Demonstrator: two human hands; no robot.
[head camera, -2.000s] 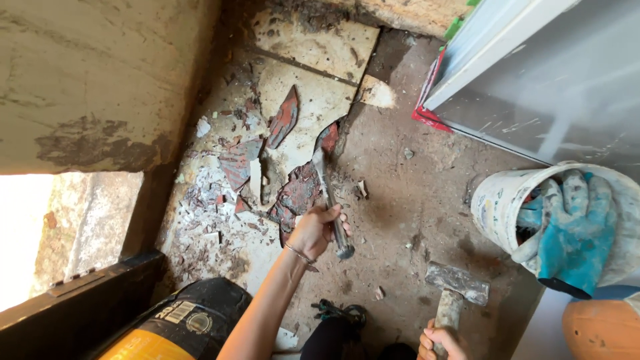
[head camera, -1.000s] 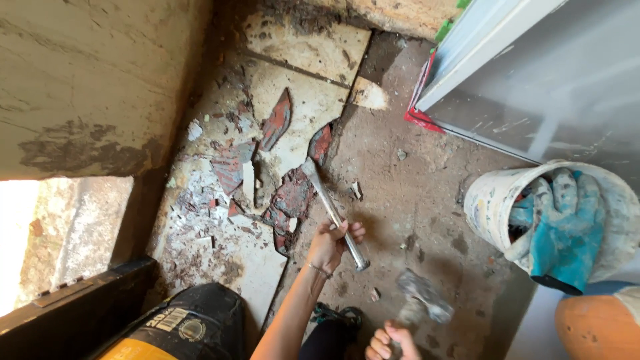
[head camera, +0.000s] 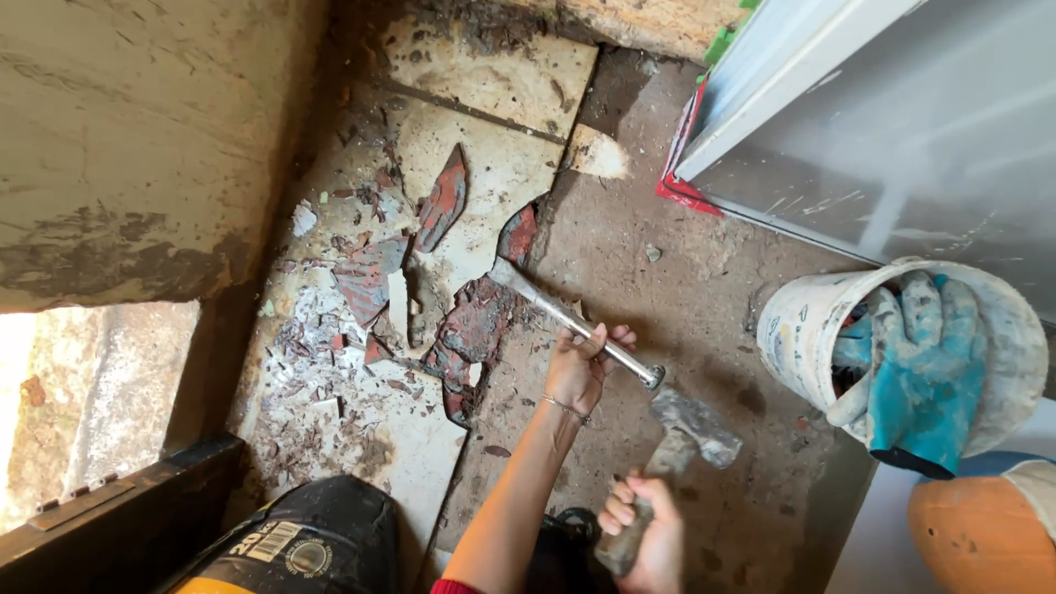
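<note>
My left hand (head camera: 580, 369) grips a metal cold chisel (head camera: 569, 318) near its struck end. The flat tip rests at the broken edge of a cream floor tile (head camera: 470, 223), by a patch of exposed reddish mortar (head camera: 477, 322). In my right hand (head camera: 648, 520) is a club hammer (head camera: 693, 425), held by its handle, with its dusty steel head just below and right of the chisel's end; a small gap seems to part them. Loose tile shards (head camera: 443, 198) lie on the tile, red-streaked side up, left of the chisel.
A white plastic bucket (head camera: 796, 334) with teal work gloves (head camera: 928, 371) stands at right, near an orange rounded object (head camera: 982, 528). A black and yellow bag (head camera: 330, 528) lies at bottom left. A white-framed panel (head camera: 792, 91) rises upper right, a stained wall (head camera: 124, 148) at left.
The hammer has moved up toward the chisel's struck end. The chisel's tip stays at the tile's broken edge, while its shaft leans further to the right than two seconds ago.
</note>
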